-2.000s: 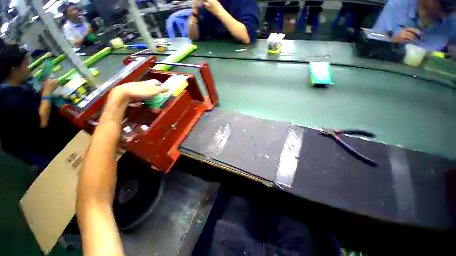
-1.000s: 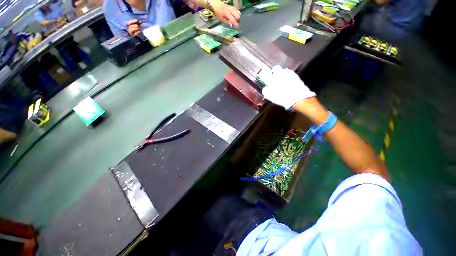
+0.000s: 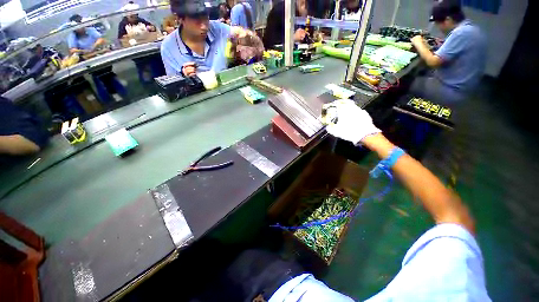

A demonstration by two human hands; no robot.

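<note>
My right hand (image 3: 351, 122), in a white glove with a blue strap at the wrist, is just right of the ridged block. A small dark and pale part (image 3: 329, 113) is at its fingertips, partly covered and too small to name. The dark ridged block (image 3: 296, 112) lies tilted on its red base (image 3: 291, 133). My left hand is out of the picture. Side cutters (image 3: 205, 167) lie with handles spread on the black mat (image 3: 210, 191).
A green board (image 3: 122, 141) and a yellow-cored part (image 3: 73, 131) are at left. Other boards lie beyond the block (image 3: 252, 94) and near my right hand (image 3: 340, 90). A scrap box (image 3: 281, 207) stands below. The red fixture (image 3: 22, 259) is at lower left. People sit opposite and at right.
The view has swung right from the red fixture, where my left hand held a board; that hand has left the picture. My gloved right hand has moved from the block's ridges to beyond its right end.
</note>
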